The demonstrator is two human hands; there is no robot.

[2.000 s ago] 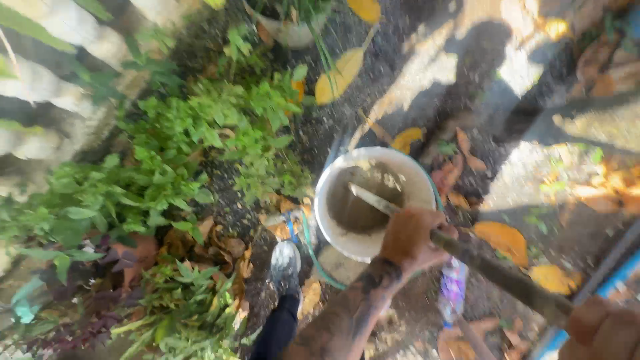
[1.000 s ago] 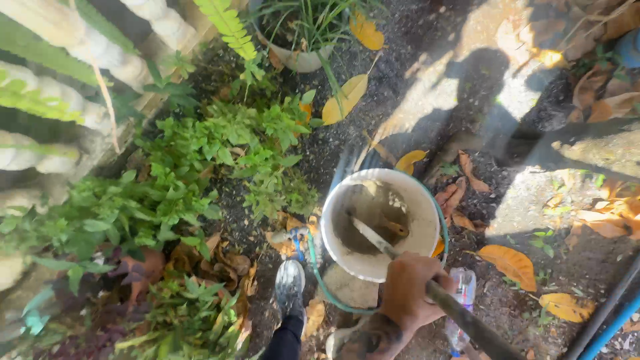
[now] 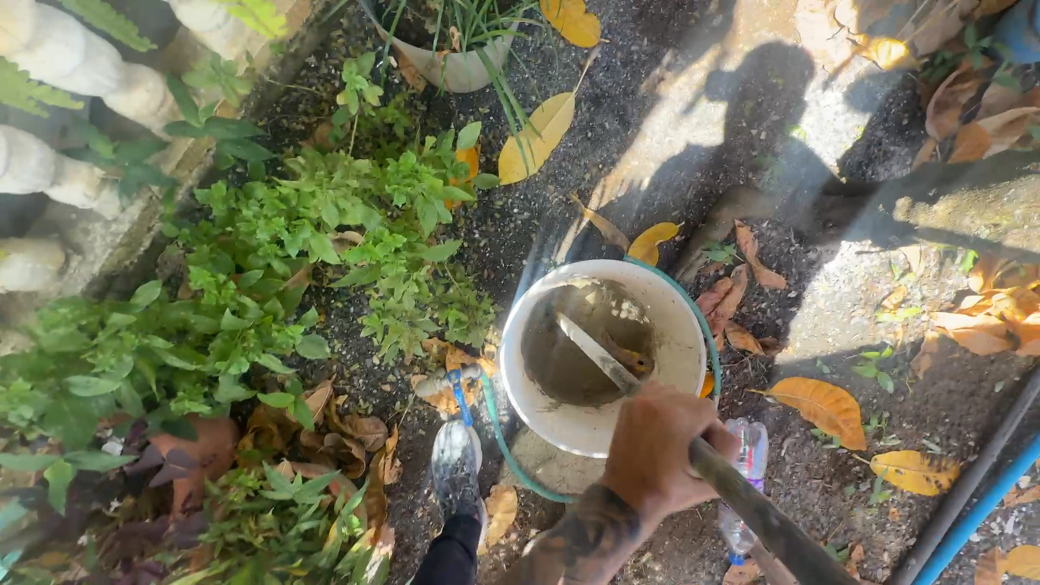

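My left hand (image 3: 666, 447), at the end of a tattooed forearm, is closed around a long wooden stick (image 3: 764, 512). The stick slants from the lower right into a white plastic bucket (image 3: 528, 398), its lower end in wet grey-brown material (image 3: 561, 366) that looks like mud or mortar. A green hose (image 3: 504, 447) curves around the bucket, and a blue fitting (image 3: 461, 390) lies to its left. Beside my left hand, a clear plastic bottle (image 3: 743, 463) lies on the ground, partly covered by the hand. My right hand is out of view.
Leafy green plants (image 3: 268, 301) grow at the left, near white balusters (image 3: 73, 57). A potted plant (image 3: 463, 69) stands above the bucket. My shoe (image 3: 457, 467) is left of the bucket. Blue pipe (image 3: 983, 512) and dark pipe (image 3: 959, 496) run along the lower right.
My right hand, seen on the stick's upper part two seconds ago, is out of view. My left hand still grips the stick over the bucket's rim.
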